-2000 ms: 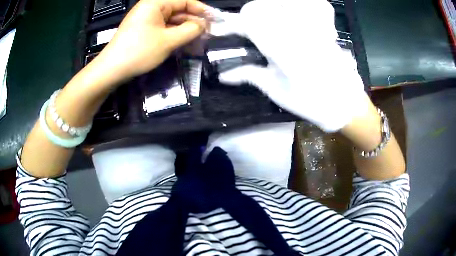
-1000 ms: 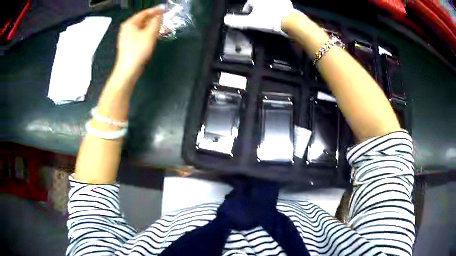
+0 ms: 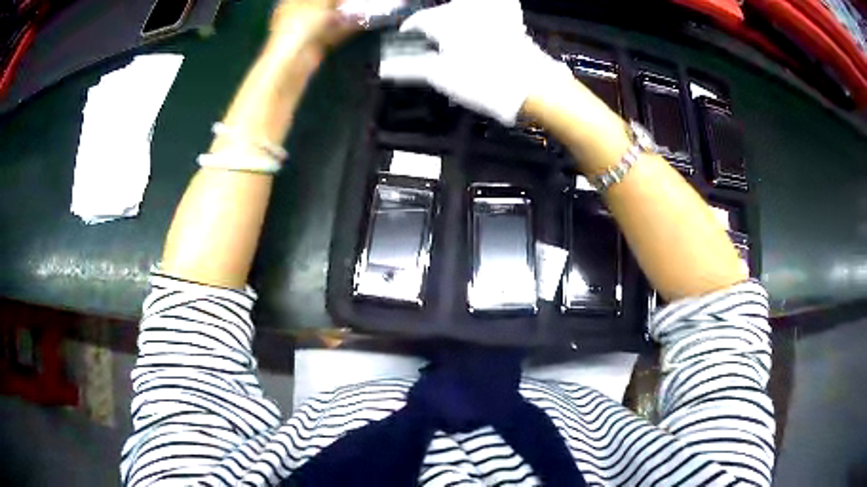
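A black blister tray [image 3: 452, 285] lies in front of me with glossy phone-sized parts in its pockets, one at near left [image 3: 399, 243] and one beside it [image 3: 504, 249]. My bare left hand [image 3: 309, 27] is blurred at the top edge, left of the tray. Shiny clear film [image 3: 373, 9] shows at its fingertips. My white-gloved right hand [image 3: 471, 59] is over the tray's far left pockets, close to the film. Something greyish shows between its thumb and fingers; I cannot tell if it is held.
White sheets [image 3: 124, 138] lie stacked on the green bench top [image 3: 285, 219] at left. A smartphone [image 3: 168, 15] lies at the far left. Red-orange tray rims [image 3: 808, 29] line the far right. A small white slip [image 3: 549, 271] lies between two near pockets.
My left hand has moved right and up with the film, towards the tray. My gloved right hand has come down and slightly left. The view has shifted a little.
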